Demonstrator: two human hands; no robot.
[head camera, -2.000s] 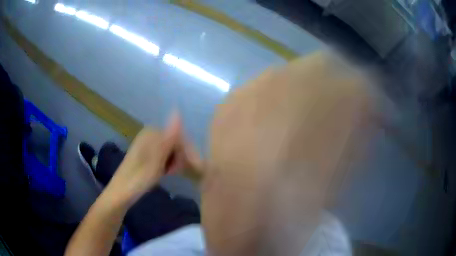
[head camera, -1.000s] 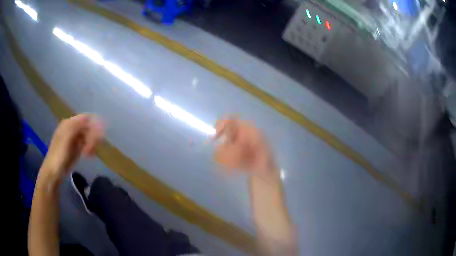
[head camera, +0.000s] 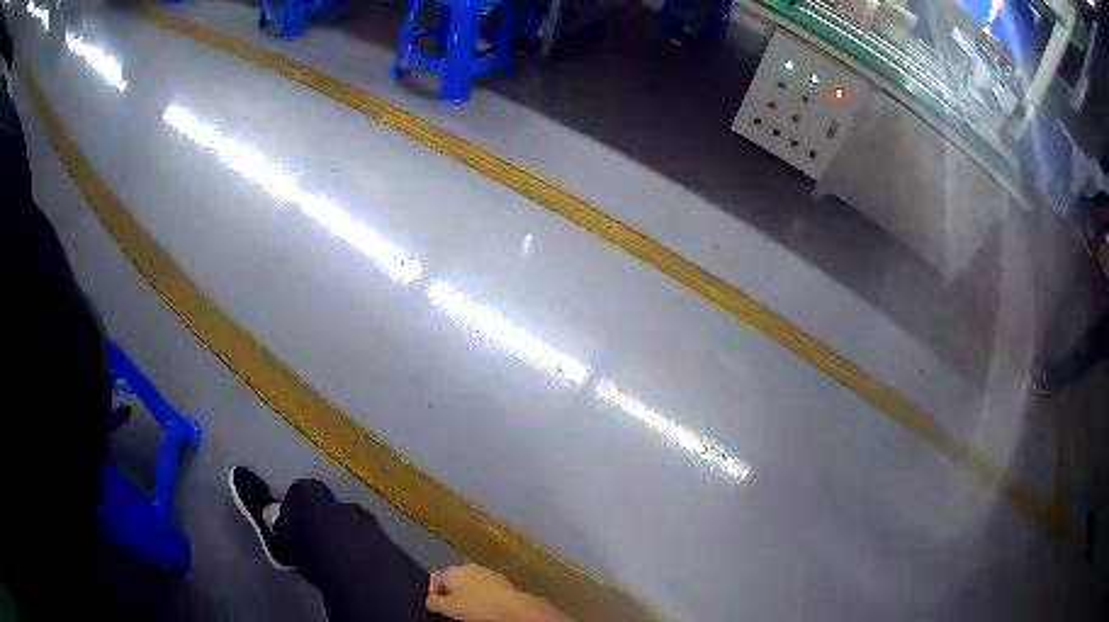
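No work item shows in my hands. My right hand (head camera: 477, 594) is small at the bottom edge, by the dark-trousered leg (head camera: 353, 553). Its fingers look curled in, nothing shows in it, and its forearm is cut off by the frame's edge. My left hand is out of the picture. The nearest thing in front of me is the grey floor (head camera: 401, 365).
Blue stools stand at the lower left (head camera: 152, 522) and far side (head camera: 456, 49). Yellow lines (head camera: 535, 182) cross the floor. A pale control box (head camera: 803, 107) with lit buttons sits under a green-edged line (head camera: 900, 85) at the upper right. A black shoe (head camera: 258, 516) is at lower left.
My left hand has left the picture. My right hand has dropped from mid-frame to the bottom edge. The view has shifted and sharpened, with more of the stools and control box showing.
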